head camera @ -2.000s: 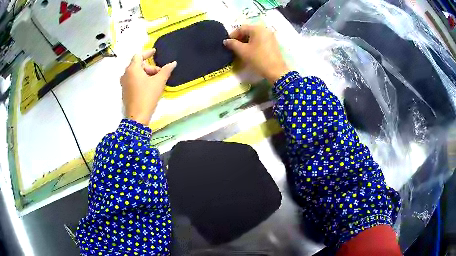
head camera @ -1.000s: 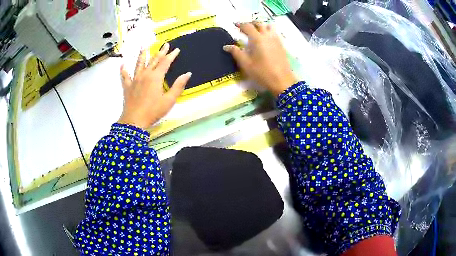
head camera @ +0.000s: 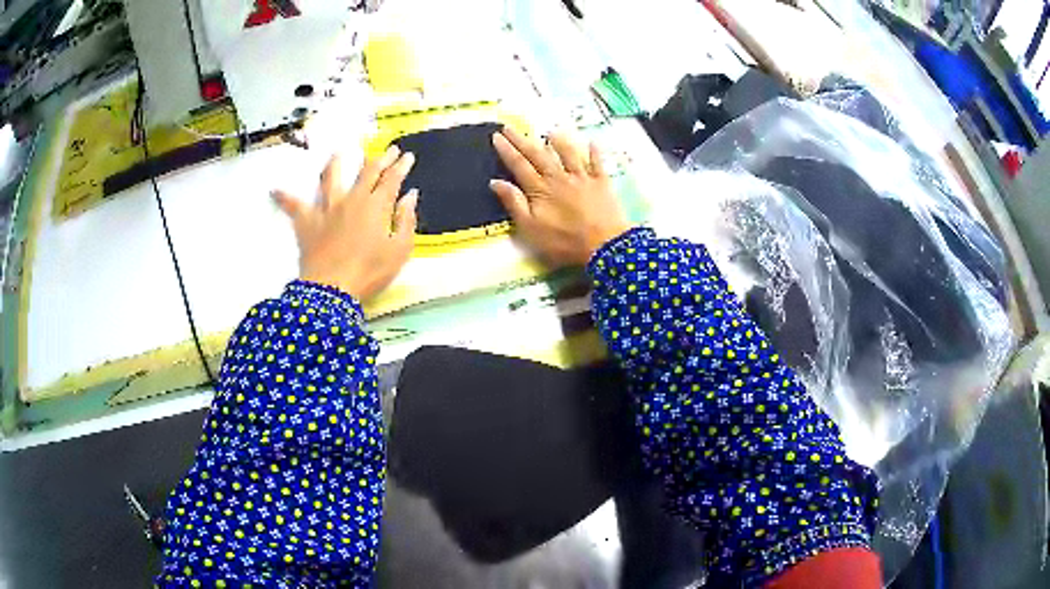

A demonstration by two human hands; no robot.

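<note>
A black fabric panel (head camera: 458,182) lies flat in the yellow sewing template (head camera: 461,238) on the white base board (head camera: 86,301). My left hand (head camera: 349,227) rests palm down with spread fingers at the panel's left edge. My right hand (head camera: 561,196) rests flat at its right edge, fingertips on the panel. Neither hand grips anything. A stack of black panels (head camera: 495,449) lies near the table edge, between my sleeves, partly hidden by the right one.
The sewing machine head (head camera: 271,69) stands at the upper left. A black cord (head camera: 173,247) crosses the board. A clear plastic bag (head camera: 858,288) with black pieces lies at right. A green item (head camera: 618,92) and black scraps (head camera: 708,109) are beyond the template.
My fingers, earlier pinching the panel's sides, have opened and lie flat on it. The panel is now flat in the template. The view has shifted, showing more of the far side.
</note>
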